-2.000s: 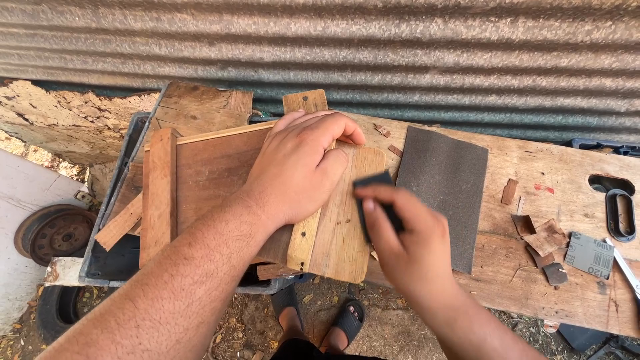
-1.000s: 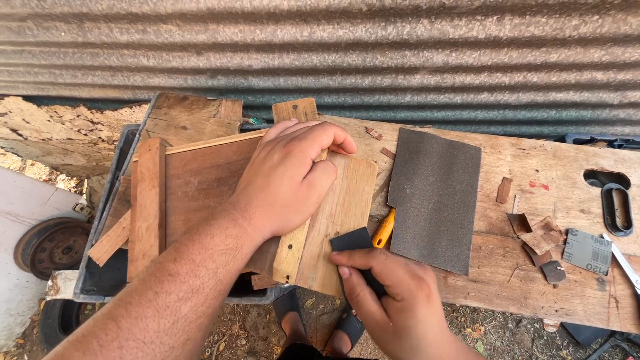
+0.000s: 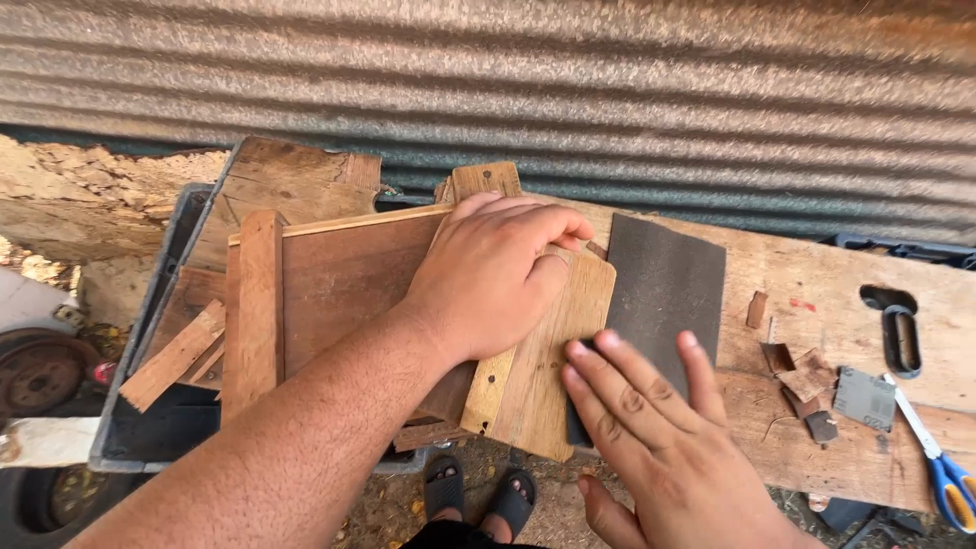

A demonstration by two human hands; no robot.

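My left hand (image 3: 496, 274) rests on a light wooden strip (image 3: 488, 389) with dark nail or screw heads, pressing it down where it meets a thin wooden board (image 3: 549, 381) with rounded corners. Fingers spread, my right hand (image 3: 656, 427) lies over a small dark piece of sandpaper (image 3: 577, 427) at the right edge of that board; the palm covers part of the piece. A reddish wooden panel (image 3: 351, 282) with a crosswise batten (image 3: 261, 305) extends to the left. Beside the board lies a large dark sheet of sandpaper (image 3: 667, 282).
A wooden workbench top (image 3: 808, 450) holds worn sandpaper scraps (image 3: 804, 374), a grey sandpaper piece (image 3: 865, 396) and blue-handled scissors (image 3: 945, 480). At left is a dark plastic crate (image 3: 130, 450) with wood offcuts (image 3: 175, 354). Behind the bench stands a corrugated metal wall (image 3: 488, 84).
My right hand has gone from pinching the small sandpaper at the board's lower part to lying flat with spread fingers at its right edge. The yellow handle seen a second ago no longer shows.
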